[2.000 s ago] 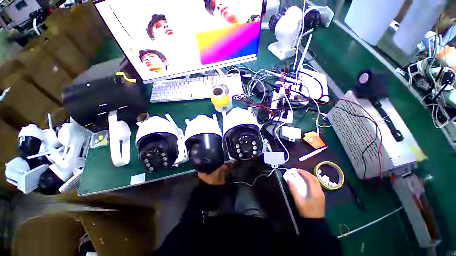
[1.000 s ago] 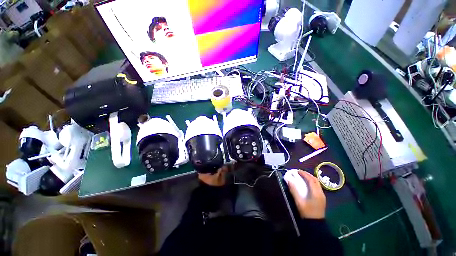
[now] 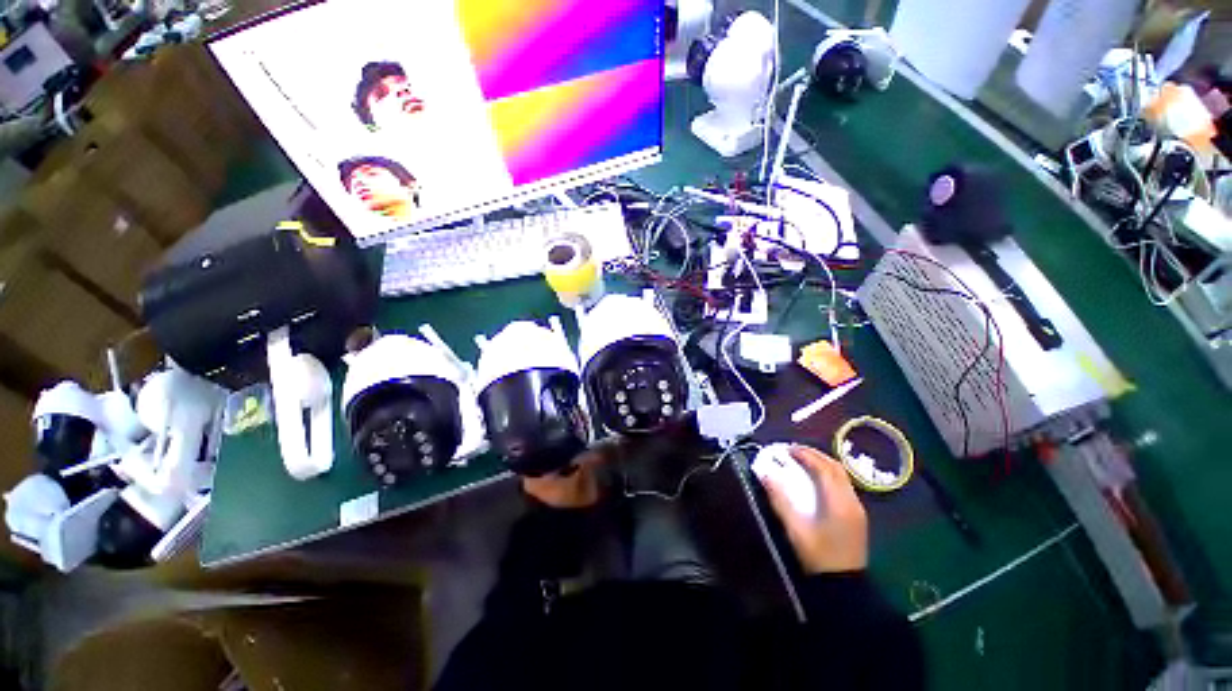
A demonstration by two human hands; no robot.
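Three white dome cameras stand in a row at the bench edge: the left camera (image 3: 401, 412), the middle camera (image 3: 530, 398) and the right camera (image 3: 635, 365). The outer two show round LEDs; the middle ball shows plain black. My left hand (image 3: 561, 486) is just below the middle camera, partly hidden by it; whether it grips the ball is not visible. My right hand (image 3: 827, 516) lies over the white mouse (image 3: 788, 482). The monitor (image 3: 459, 115) shows two camera views at left and rainbow colours at right.
A keyboard (image 3: 500, 246) lies below the monitor, with tangled cables (image 3: 736, 250) to its right. A yellow tape roll (image 3: 874, 454) lies beside the mouse. A vented metal box (image 3: 986, 351) stands at right. A black case (image 3: 257, 290) and piled white cameras (image 3: 115, 452) are at left.
Since the oldest frame, the monitor's upper right view has turned from a face to rainbow colours. The whole view has shifted a little. My right hand stays on the mouse, my left below the middle camera.
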